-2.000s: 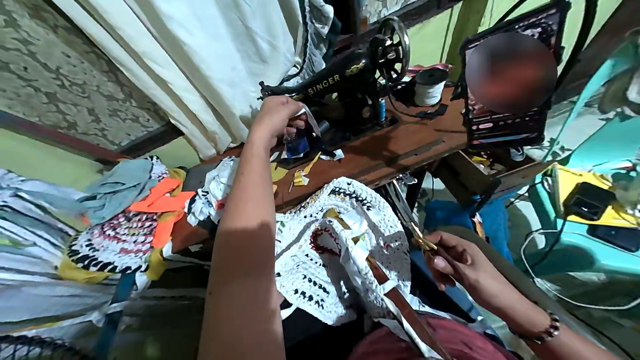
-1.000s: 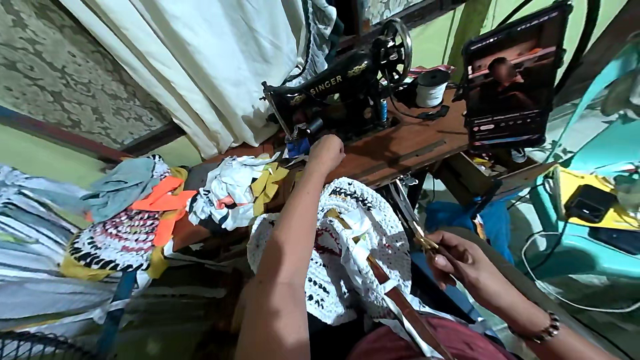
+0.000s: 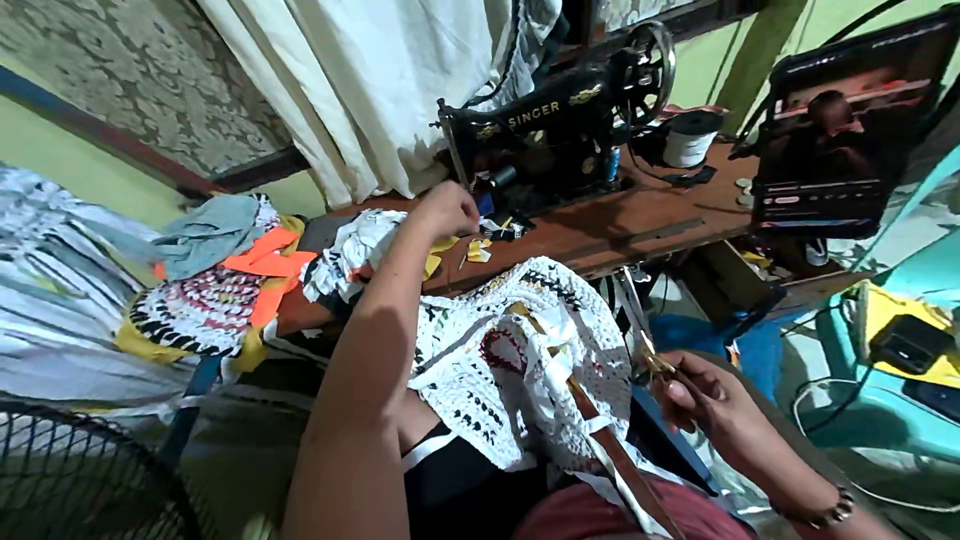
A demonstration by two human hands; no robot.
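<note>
My left hand [image 3: 448,211] reaches over the wooden sewing table [image 3: 585,240], just in front of the needle end of a black Singer sewing machine [image 3: 555,124]; its fingertips are partly hidden, so whether it holds anything does not show. Small yellow fabric scraps [image 3: 478,250] lie beside it. My right hand [image 3: 694,394] grips small gold-coloured scissors [image 3: 655,361] at the right of my lap. Across my lap lies a white crocheted piece [image 3: 480,405] with black and dark red accents, and pale fabric strips and a brown strap run over it.
Bundled white cloth strips [image 3: 360,244] sit at the table's left, near a round multicolour woven mat [image 3: 199,307] with orange cloth [image 3: 274,262]. A white spool [image 3: 690,139] and a tablet [image 3: 847,135] are at right. An open drawer [image 3: 757,281] juts out below. A fan guard [image 3: 82,465] is lower left.
My left hand was at the machine's needle end, moved down to the right over the table, and is now back leftward near the scraps. My right hand stays with the scissors.
</note>
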